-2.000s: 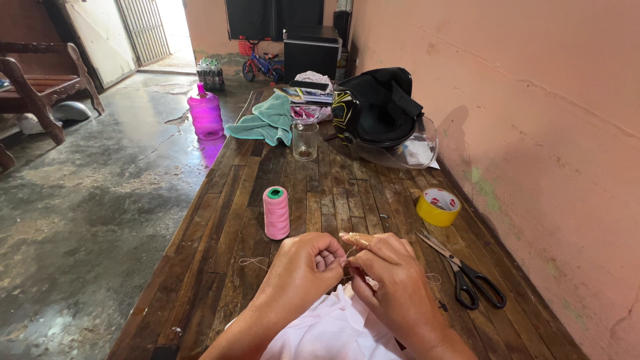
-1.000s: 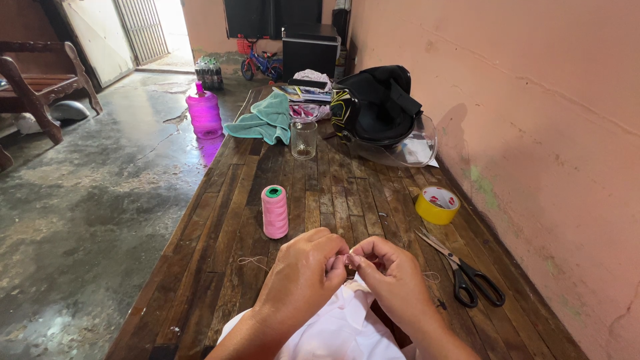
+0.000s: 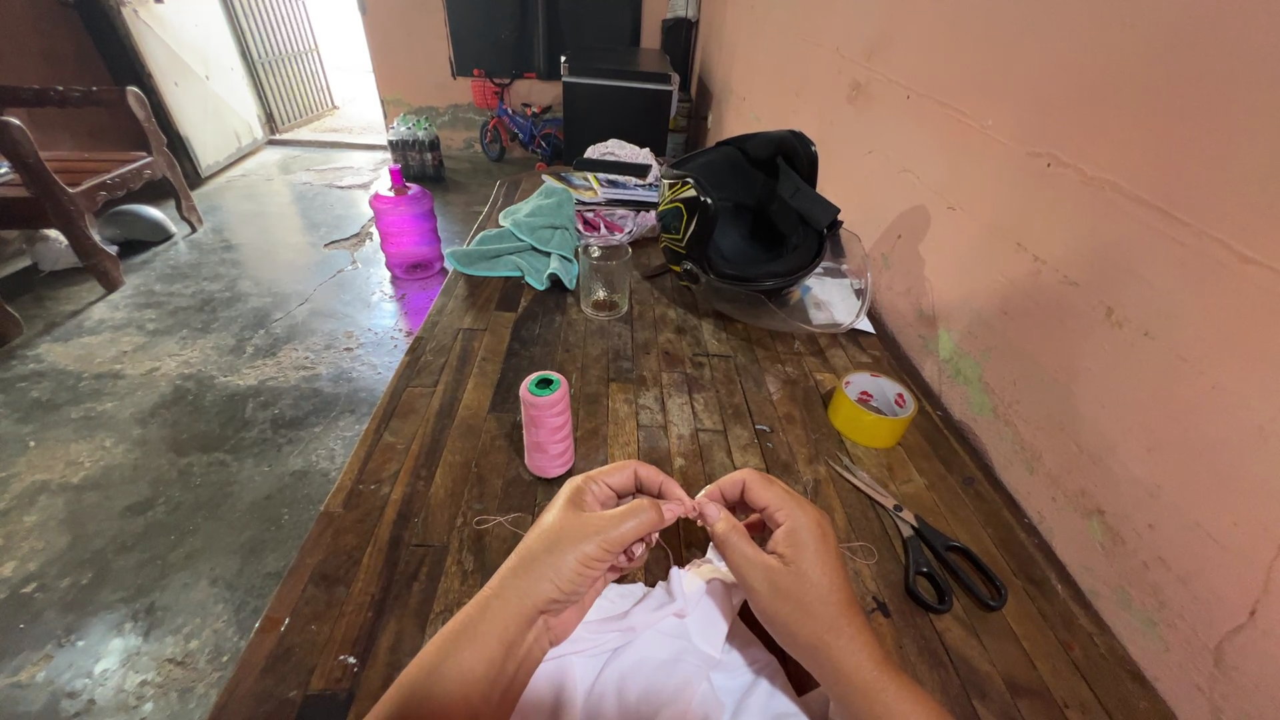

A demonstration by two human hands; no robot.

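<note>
My left hand [image 3: 600, 530] and my right hand [image 3: 775, 540] meet at the fingertips, each pinching pale pink thread [image 3: 696, 508]; whether a needle is between them cannot be told. Loose loops of thread lie on the wooden table on both sides. White fabric [image 3: 650, 650] is bunched below and between my wrists. Beyond my left hand a cone of pink thread [image 3: 547, 425] stands upright. Black-handled scissors [image 3: 925, 550] lie partly open right of my right hand, with a roll of yellow tape [image 3: 872, 409] just past their tips.
Toward the far end of the wooden table [image 3: 460, 400] are a glass jar [image 3: 605, 283], a teal towel [image 3: 525, 240], a black helmet [image 3: 750, 220] with a clear visor, and stacked papers [image 3: 610, 188]. A wall runs along the right edge. A purple water jug [image 3: 406, 225] stands on the floor at left.
My hands have shifted and turned slightly, and their fingertips now meet in a pinch with the fingers more extended. The things on the table have not moved.
</note>
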